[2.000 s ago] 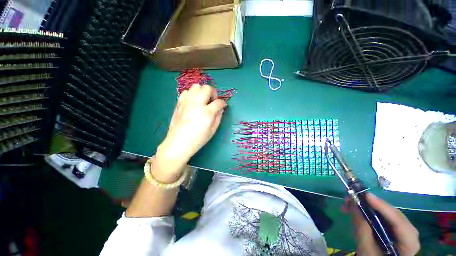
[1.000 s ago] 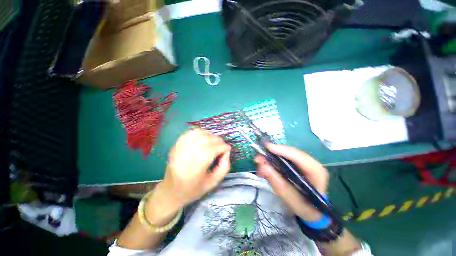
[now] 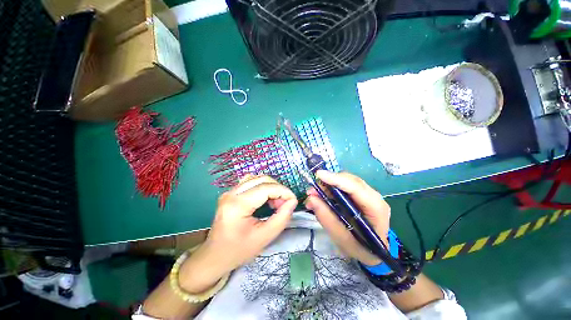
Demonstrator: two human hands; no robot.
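Note:
The PCB panel [image 3: 319, 147] lies on the green mat in front of me, with red lead wires [image 3: 250, 156] sticking out to its left. My right hand [image 3: 352, 209] holds the black soldering iron [image 3: 315, 164], its tip and a thin second prong over the panel's upper middle. My left hand [image 3: 253, 215] is at the panel's lower left edge, thumb and forefinger pinched together. Whether a wire is between those fingertips is too small to tell. A loose pile of red lead wires [image 3: 153, 153] lies left of the panel.
An open cardboard box [image 3: 128, 75] with a dark smartphone [image 3: 64, 62] is upper left. A white cord loop [image 3: 230, 86] lies below the fan [image 3: 307, 40]. The tip-cleaning pot [image 3: 438, 106] stands on a white pad [image 3: 391, 140] at right. Dark racks [image 3: 37, 144] stand at left.
My left hand has moved from the wire pile to the panel's lower edge. My right hand has brought the iron over the panel beside it. The camera view has shifted right.

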